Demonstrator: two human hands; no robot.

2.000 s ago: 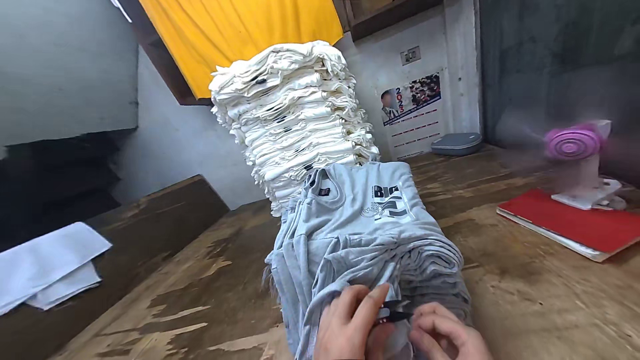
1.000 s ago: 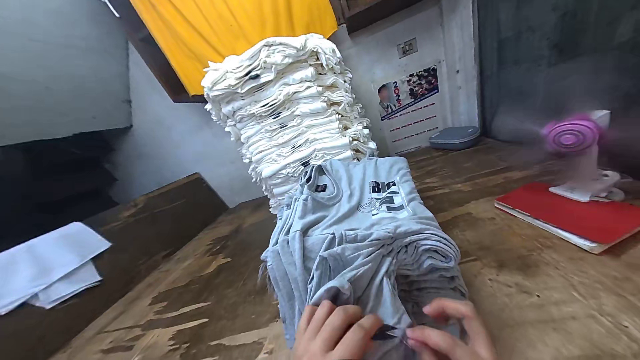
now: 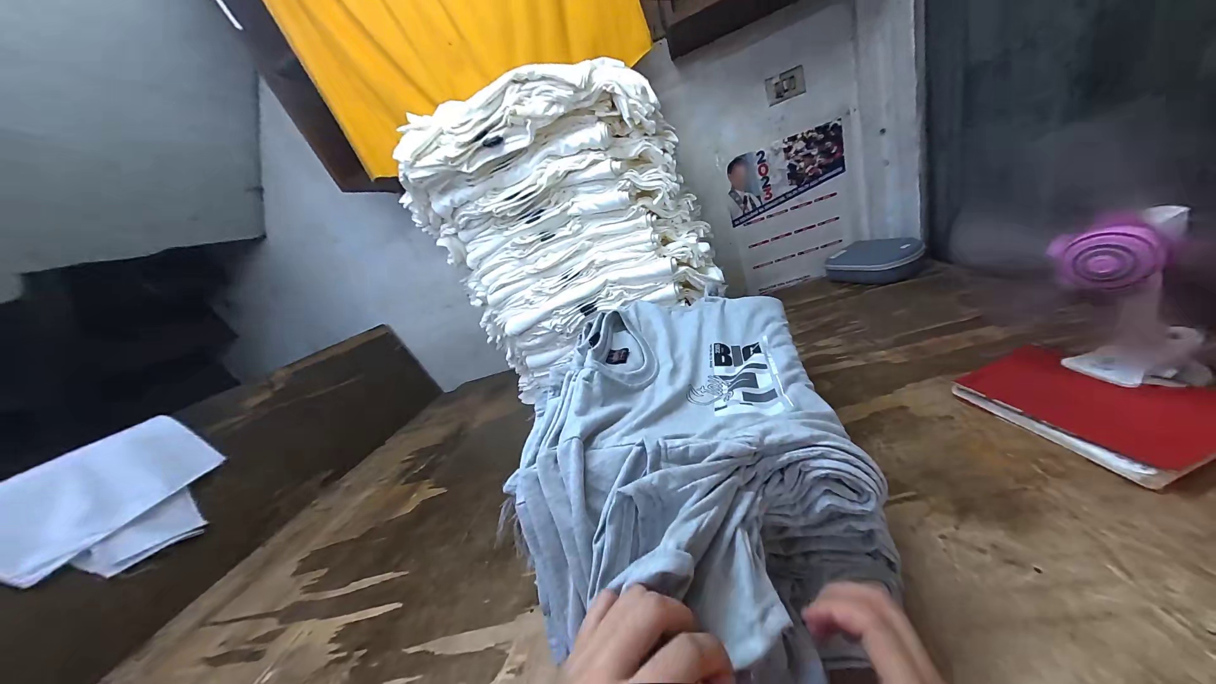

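Note:
A stack of folded grey T-shirts (image 3: 703, 446) lies in front of me, the top one showing its collar and a dark print. At the stack's near edge my left hand (image 3: 646, 641) grips a fold of grey cloth between curled fingers. My right hand (image 3: 864, 622) is a little to the right, in front of the rolled edges; it is blurred, with its fingers bent, and whether it touches the cloth is unclear. Behind the grey shirts rises a tall leaning stack of folded white garments (image 3: 570, 209).
On the worn wooden table (image 3: 380, 570), a red folder (image 3: 1092, 408) and a pink and white fan (image 3: 1121, 275) are at the right. A grey case (image 3: 876, 260) sits by the wall. Folded white sheets (image 3: 104, 494) lie at the left, and a yellow cloth (image 3: 456, 57) hangs above.
Two seconds ago my hands were close together with a small dark item between them; now they are farther apart and that item is not visible. A cloth flap at the near edge has shifted.

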